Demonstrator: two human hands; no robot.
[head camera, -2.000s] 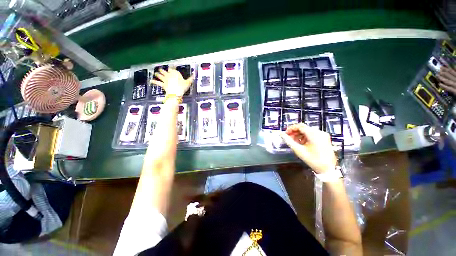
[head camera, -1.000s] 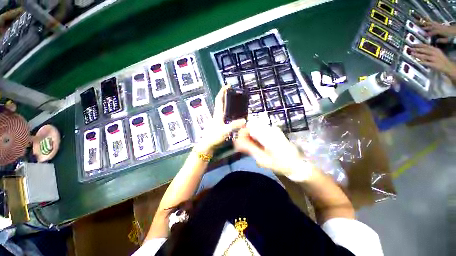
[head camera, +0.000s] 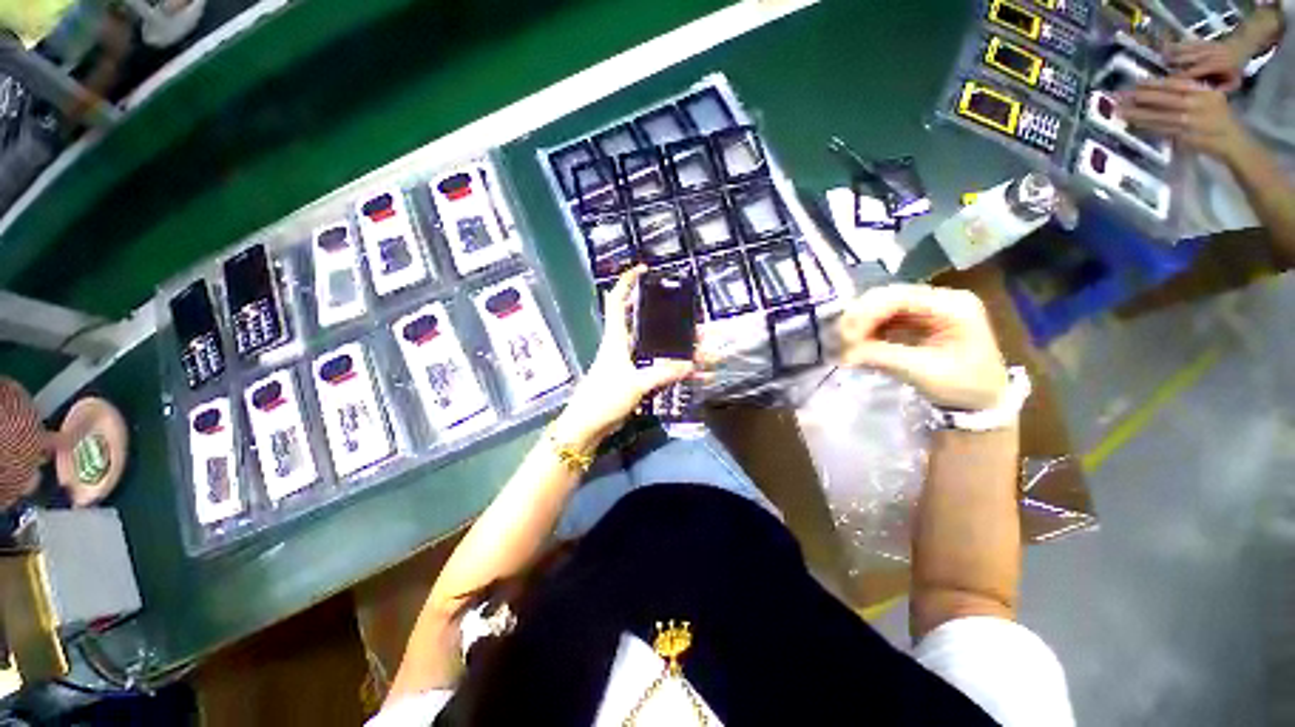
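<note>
My left hand (head camera: 619, 367) holds a keypad phone (head camera: 666, 321) upright, its dark screen up and its keys partly covered by my thumb. My right hand (head camera: 930, 345) is to the right of the phone, over the bench's front edge, fingertips pinched together. A faint clear strip or film seems to run from its fingertips towards the phone; it is too blurred to tell for sure. The phone tray (head camera: 315, 438) lies at the left with white-backed phones and two dark-screened ones. The lens tray (head camera: 838, 294) with black square frames lies behind my hands.
Loose black pieces on white paper (head camera: 871, 213) and a white bottle (head camera: 990, 225) are at the right. A carton (head camera: 1025, 368) with clear scraps stands below. Another person's hands (head camera: 1190, 111) are over a tray at the far right. A pink fan (head camera: 17, 438) is at the left edge.
My right hand has moved right, away from the phone. My left hand still holds the phone, taken from the tray since the earliest frame. The view has shifted right.
</note>
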